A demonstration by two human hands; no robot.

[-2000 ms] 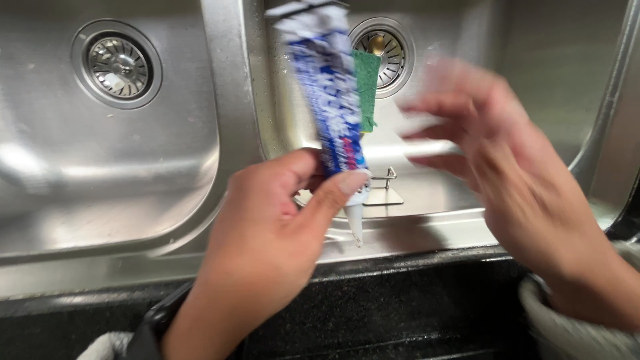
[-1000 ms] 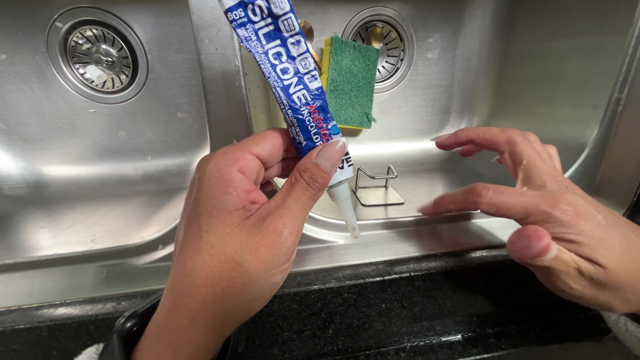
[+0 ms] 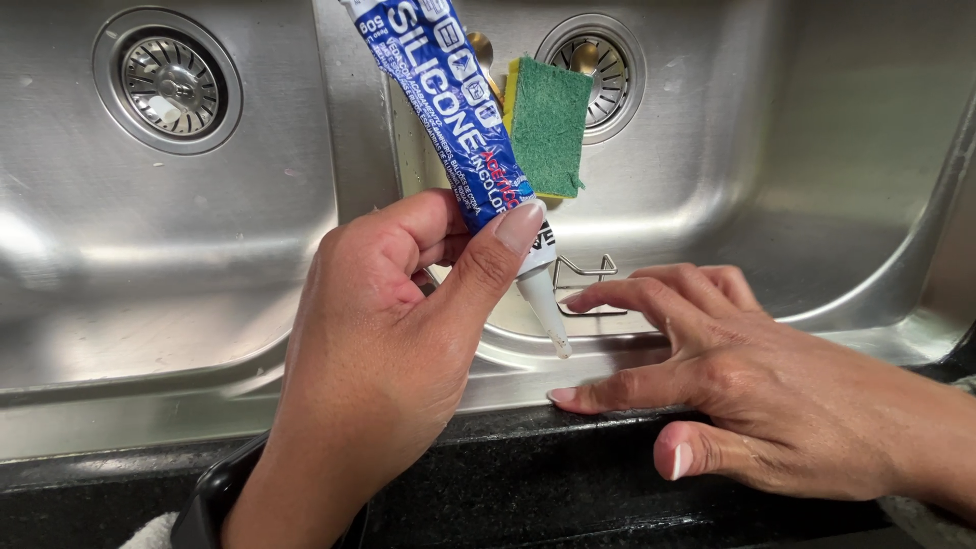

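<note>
My left hand (image 3: 396, 320) grips a blue and white tube of silicone sealant (image 3: 450, 107) near its neck. The tube slants, with its translucent nozzle (image 3: 545, 309) pointing down toward the front rim of the right basin. My right hand (image 3: 732, 381) holds nothing; its fingers are spread, with the index fingertip near the nozzle and the steel rim (image 3: 503, 389). A small bent-wire metal holder (image 3: 585, 268) stands behind those fingers, partly hidden. Beyond the tube, a green and yellow scouring sponge (image 3: 550, 130) rests tilted in the right basin, beside the drain.
The double stainless steel sink has a left basin (image 3: 152, 252) with a strainer drain (image 3: 169, 85) and a right basin (image 3: 801, 152) with another drain (image 3: 610, 76). Gold-coloured utensils (image 3: 480, 52) lie partly behind the tube. A black stone counter edge (image 3: 518, 488) runs along the front.
My right hand has come down from its raised, blurred position to the sink's front rim, close to the nozzle. My left hand keeps its hold on the silicone tube.
</note>
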